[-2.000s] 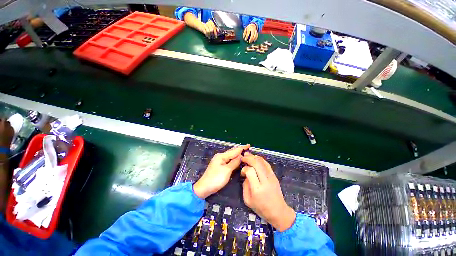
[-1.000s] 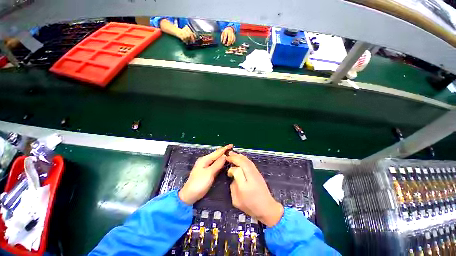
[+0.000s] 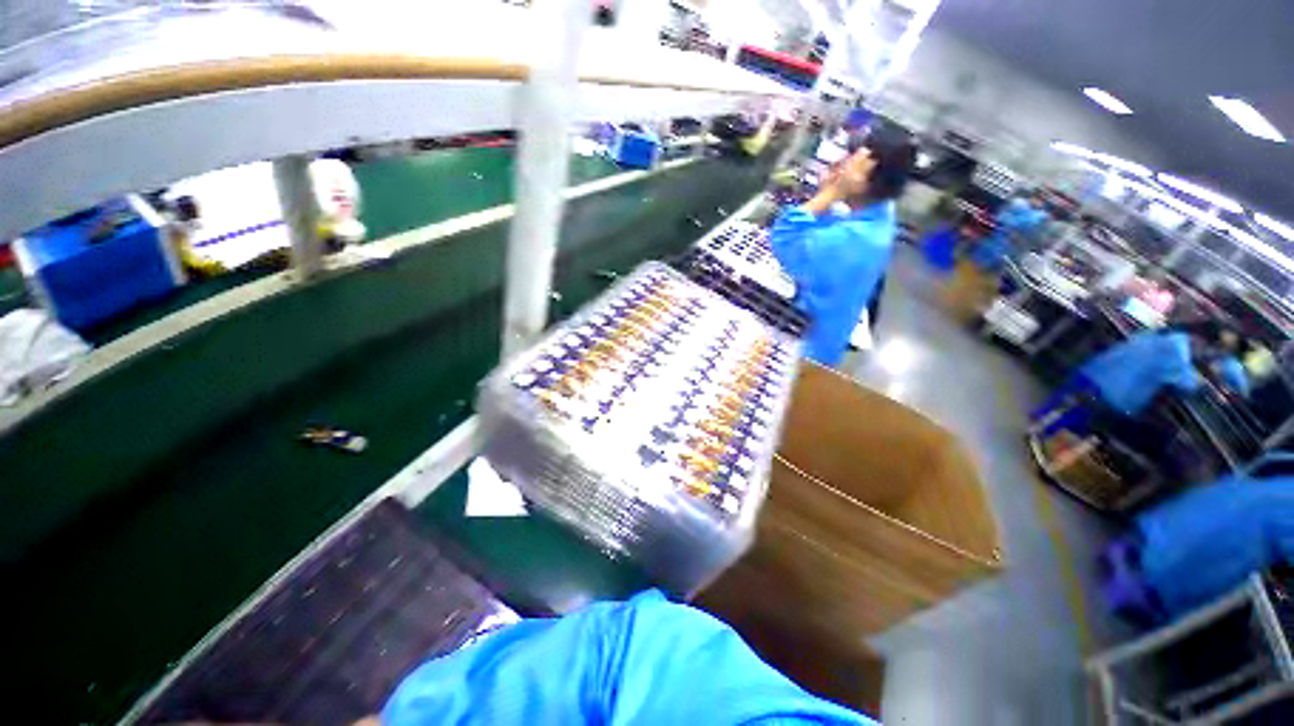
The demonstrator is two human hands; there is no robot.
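The black component tray lies at the lower left, cut off by the bottom edge; its visible pockets look dark, and blur hides detail. My blue right sleeve crosses the bottom middle beside the tray. My right hand is cut off below the picture, and my left hand is out of view. A stack of clear blister trays stands to the right, with rows of amber-gold flex-circuit modules on top.
A flex-circuit module lies on the green conveyor belt. A metal post rises behind the stack. A brown open carton stands at right. A white scrap lies by the stack. A person in blue is beyond.
The view has swung far to the right. Both hands, together over the black tray before, have left the picture. The clear stack is now central; the red bin and red-orange tray are gone from view.
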